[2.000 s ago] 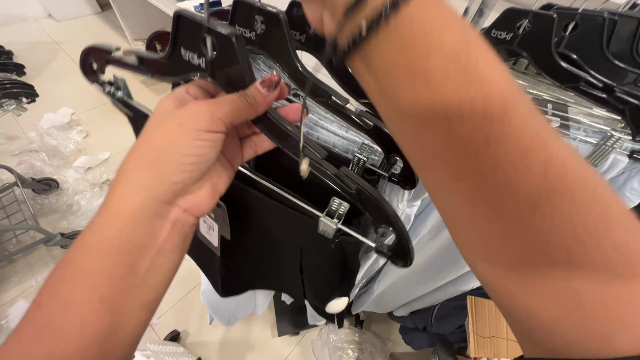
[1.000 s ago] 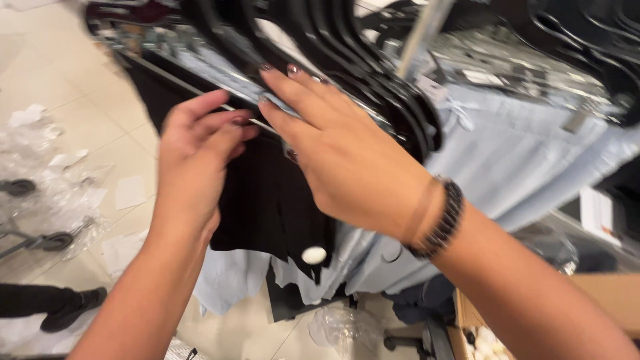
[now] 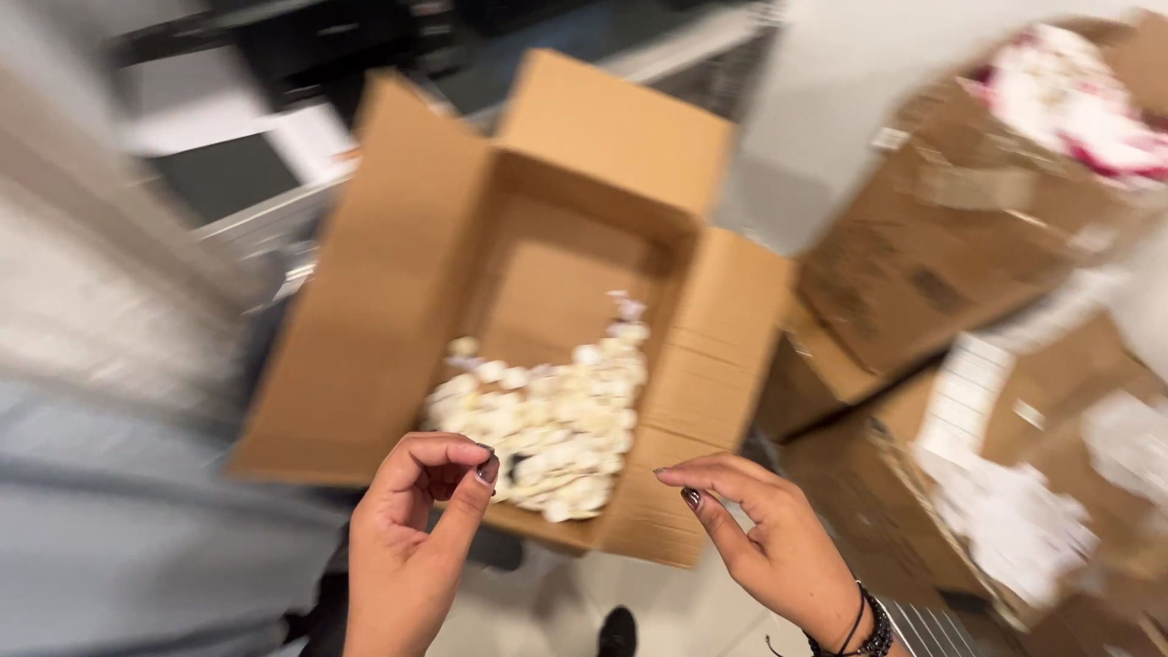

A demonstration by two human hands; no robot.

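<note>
Below me is an open cardboard box (image 3: 566, 274) with its flaps spread. Many small round whitish pieces (image 3: 547, 420) lie heaped at its near end, with a dark piece among them. My left hand (image 3: 420, 529) is over the near left edge of the box, thumb and fingertips brought close together; whether something small is between them cannot be told. Over the near right flap, my right hand (image 3: 766, 538) has thumb and forefinger slightly apart and nothing visible between them. A dark beaded bracelet (image 3: 871, 630) is on that wrist.
Light blue garments (image 3: 119, 529) hang at the left. More cardboard boxes (image 3: 876, 246) stand at the right, one filled with white and pink material (image 3: 1068, 100). Crumpled white paper (image 3: 995, 520) lies on the lower one. Dark items and white sheets (image 3: 192, 100) are at the upper left.
The view has swung from the rack to the cardboard box. My hands have left the black garment and hangers they were at, and are now apart above the box.
</note>
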